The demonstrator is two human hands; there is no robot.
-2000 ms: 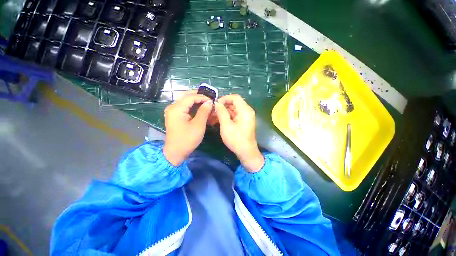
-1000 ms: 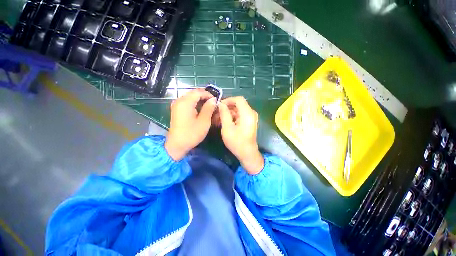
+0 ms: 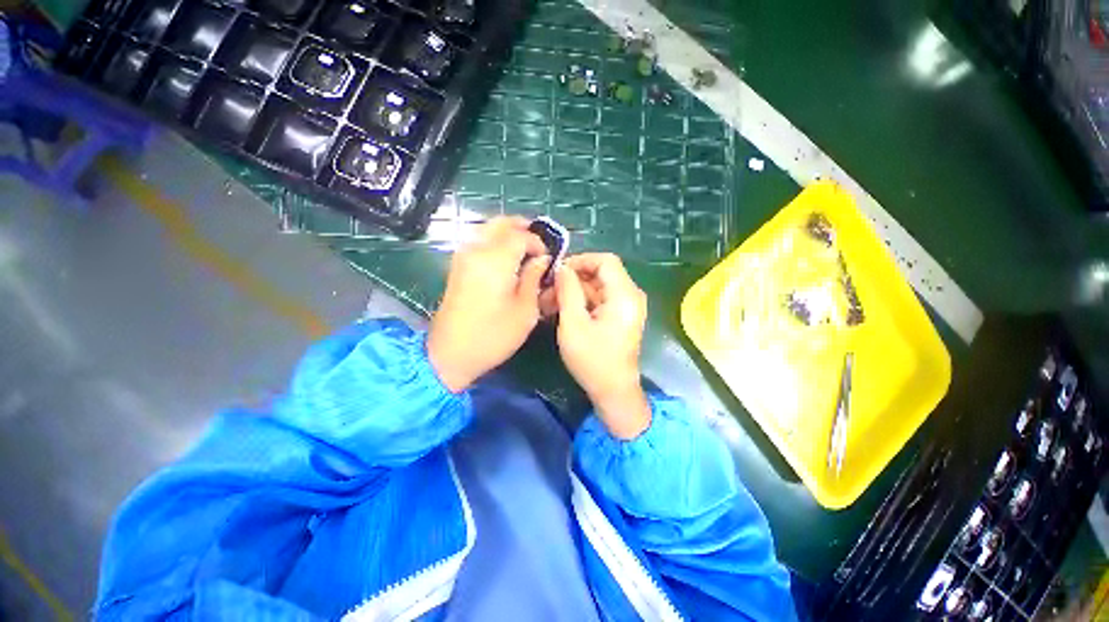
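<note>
A dark watch housing (image 3: pixel 550 238) with a shiny silver-white rim is held up in front of the bench edge. My left hand (image 3: pixel 490 301) grips it between thumb and fingers from the left and below. My right hand (image 3: pixel 603 326) is close at its lower right side, thumb and finger bent together at the housing. Whether the right fingertips hold a small part or only touch the housing is too small to tell.
A black blister tray (image 3: pixel 259 119) with some housings lies upper left. A clear tray (image 3: pixel 608 182) with small round parts lies on the green bench. The yellow tray (image 3: pixel 894 365) holds tweezers (image 3: pixel 840 413) and loose parts. Black trays (image 3: pixel 973 486) stand lower right. A stool (image 3: pixel 91 134) is at left.
The hands and housing have shifted slightly right and down in the picture. The housing is turned more upright. The trays also appear shifted as the view moved.
</note>
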